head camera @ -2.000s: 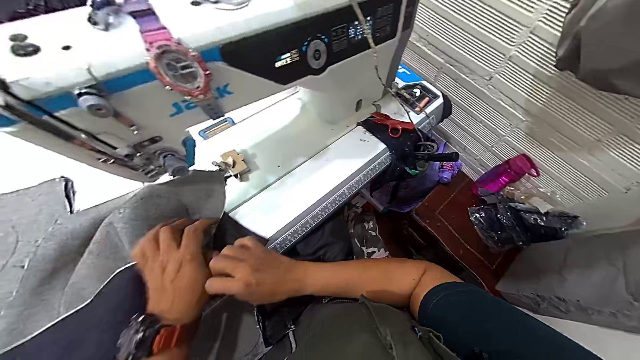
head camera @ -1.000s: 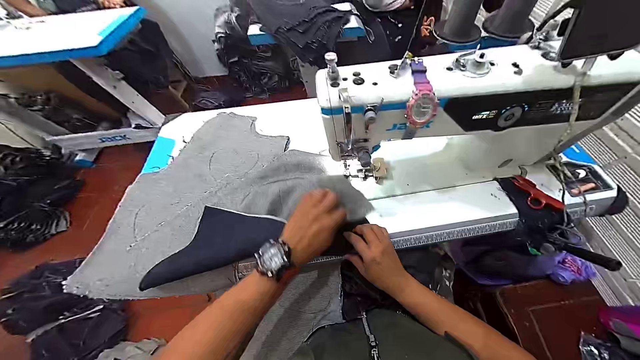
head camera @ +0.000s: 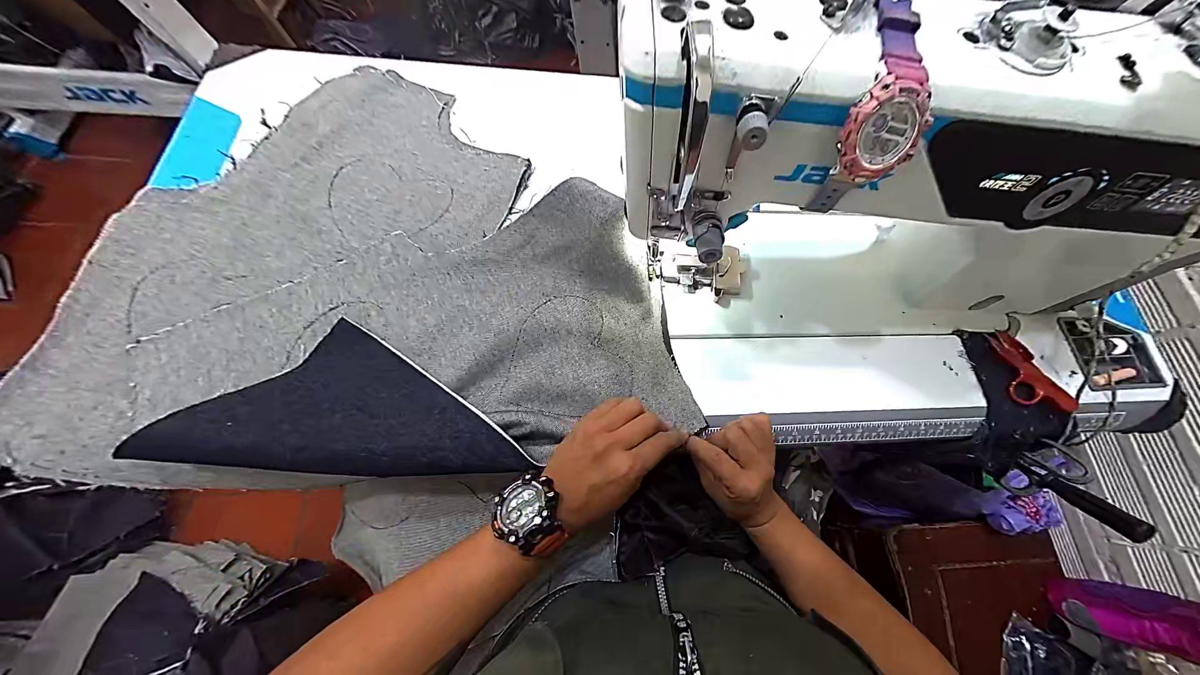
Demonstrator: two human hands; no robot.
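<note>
A grey fabric piece (head camera: 562, 328) with stitched heart-like outlines spreads over the sewing table, one corner folded to its dark blue side (head camera: 328, 412). My left hand (head camera: 614, 459), with a black watch at the wrist, pinches the fabric's right corner at the table's front edge. Touching it, my right hand (head camera: 741, 469) pinches the same corner between thumb and finger. Above the hands stands a white Jack sewing machine (head camera: 797, 169); its presser foot (head camera: 689, 272) is beside the fabric's right edge. A pink and purple wristwatch (head camera: 886, 127) hangs on the machine.
Red-handled scissors (head camera: 1031, 380) lie at the table's right end, with a black-handled tool (head camera: 1092, 506) below. A printed ruler (head camera: 844, 431) runs along the front edge. Fabric piles (head camera: 178, 600) lie at the lower left. A brown wooden box (head camera: 966, 581) is at the lower right.
The view has swung left and down since the oldest frame. My hands have moved from lying over the fabric to pinching its corner, fingertips together.
</note>
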